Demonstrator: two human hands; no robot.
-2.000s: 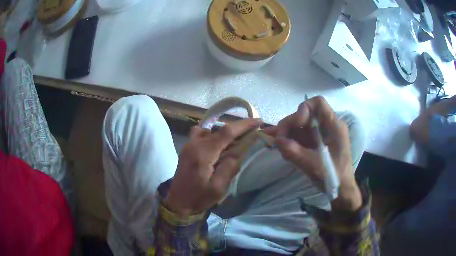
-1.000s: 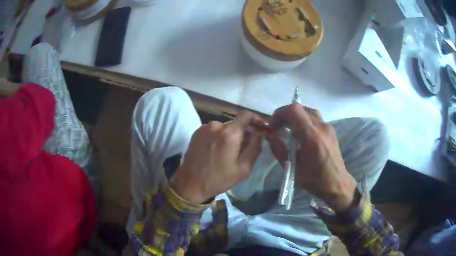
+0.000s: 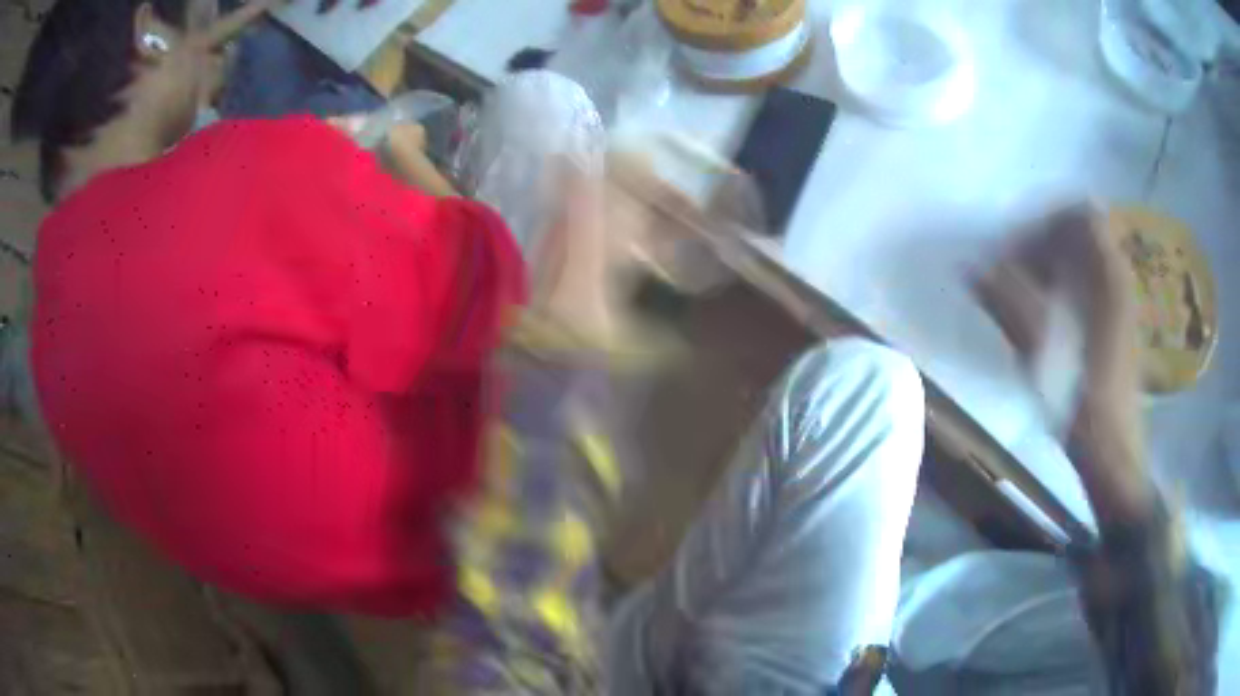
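Observation:
My left hand [image 3: 653, 224] is strongly blurred near the bench edge, left of the black smartphone [image 3: 785, 157]; its fingers and anything in them cannot be made out. My right hand [image 3: 1068, 292] is blurred over the bench, just left of the wood-look lid [image 3: 1167, 299] on its white body. A pale streak in the right hand looks like the slim clear tool [image 3: 1055, 360]. The small piece seen between the fingertips before cannot be made out.
A person in a red top [image 3: 259, 367] sits close on the left. Another wood-topped unit [image 3: 734, 38], a white bowl [image 3: 904, 61] and a clear round container [image 3: 1153, 52] stand at the back. The wooden bench edge [image 3: 972, 442] runs diagonally above my knees.
The view has swung left, so bench items appear farther right. My hands have come apart, the left reaching toward the bench edge near the red-clothed person. The pale ring seen at first is out of sight.

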